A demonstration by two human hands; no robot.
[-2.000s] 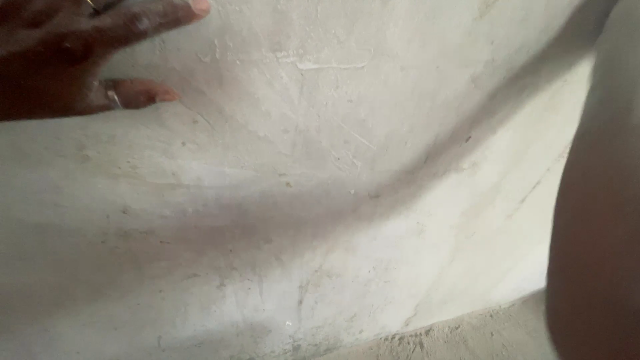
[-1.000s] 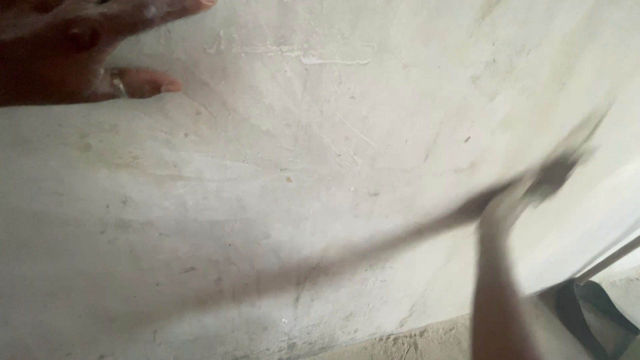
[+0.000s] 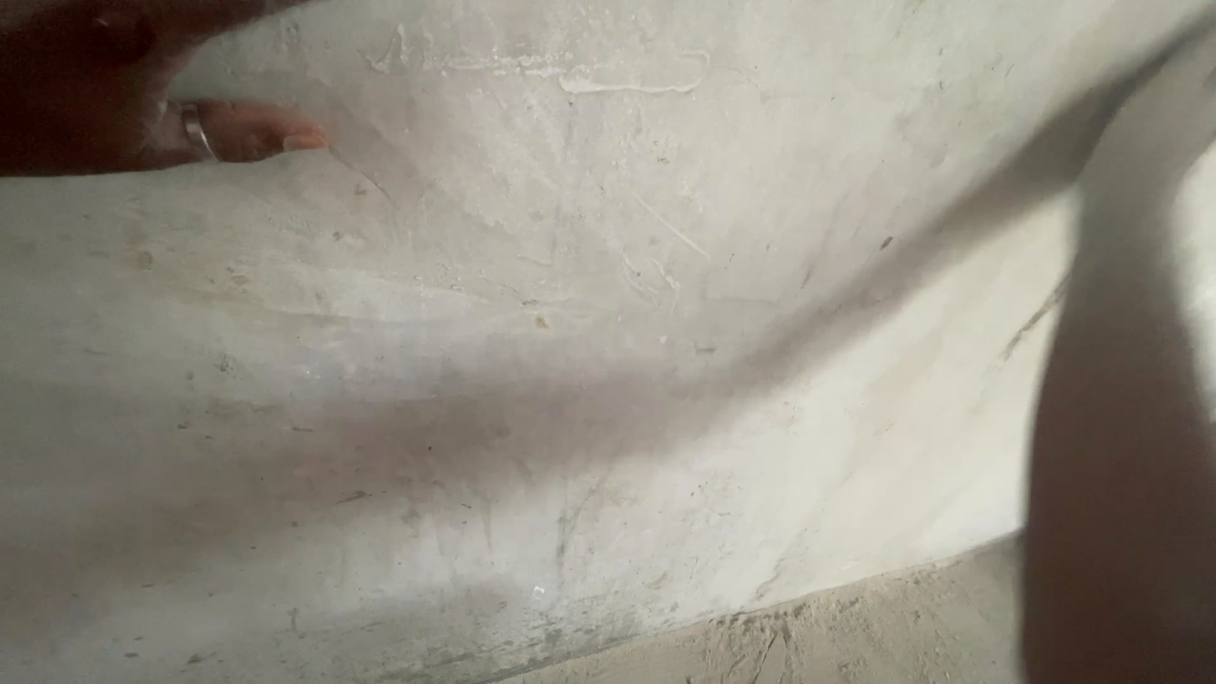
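Note:
A pale plastered wall [image 3: 589, 285] with scratches and small marks fills most of the head view. At the upper left, my left hand [image 3: 123, 95] lies against or close to the wall, thumb apart from the fingers and a ring on the thumb. Nothing shows in that hand; the fingertips are cut off by the top edge. My right forearm rises blurred along the right edge, close to the camera. Its hand is at or beyond the upper right corner and cannot be made out, nor can anything it may hold.
A rough, sandy-looking floor [image 3: 855, 632] meets the wall's foot along the lower right. The arm's shadow runs across the wall from the upper right to the lower left. Brighter light falls on the wall's right part.
One second ago my right hand was blurred at the right, near the wall, with a thin dark thing by it; the arm has since moved up and right. My left hand has stayed nearly in place.

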